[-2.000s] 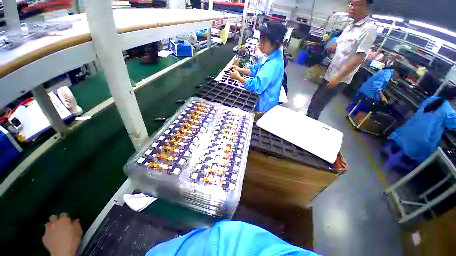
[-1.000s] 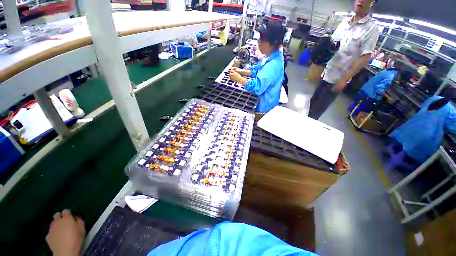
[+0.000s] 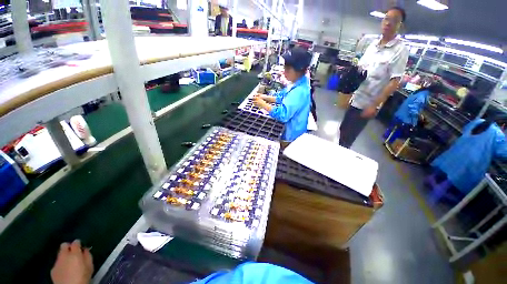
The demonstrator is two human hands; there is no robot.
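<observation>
My left hand [image 3: 72, 264] is at the lower left edge over the green conveyor belt [image 3: 111, 205], cut off by the frame. Its fingers are curled and blurred; whether they pinch anything cannot be told. My right hand is out of view; blue cloth of my smock [image 3: 258, 275] shows at the bottom. A stack of clear blister trays [image 3: 208, 224] stands in front of me, its top tray filled with rows of gold-orange and white modules [image 3: 183, 191]. A black tray [image 3: 150, 269] is partly visible below it. A white crumpled cloth or paper [image 3: 153, 241] lies beside the stack.
A white upright post [image 3: 130, 94] rises beside the belt. Small dark pieces [image 3: 189, 144] lie on the belt. A white lid-like board [image 3: 333, 163] rests on a dark tray atop a brown box [image 3: 311, 213]. A person in blue [image 3: 294, 102] works beyond; another person [image 3: 375, 77] stands in the aisle.
The view has tilted up slightly, so the stack and bench sit lower in the picture. My left hand stays over the belt. The standing person has shifted slightly and shows the whole head.
</observation>
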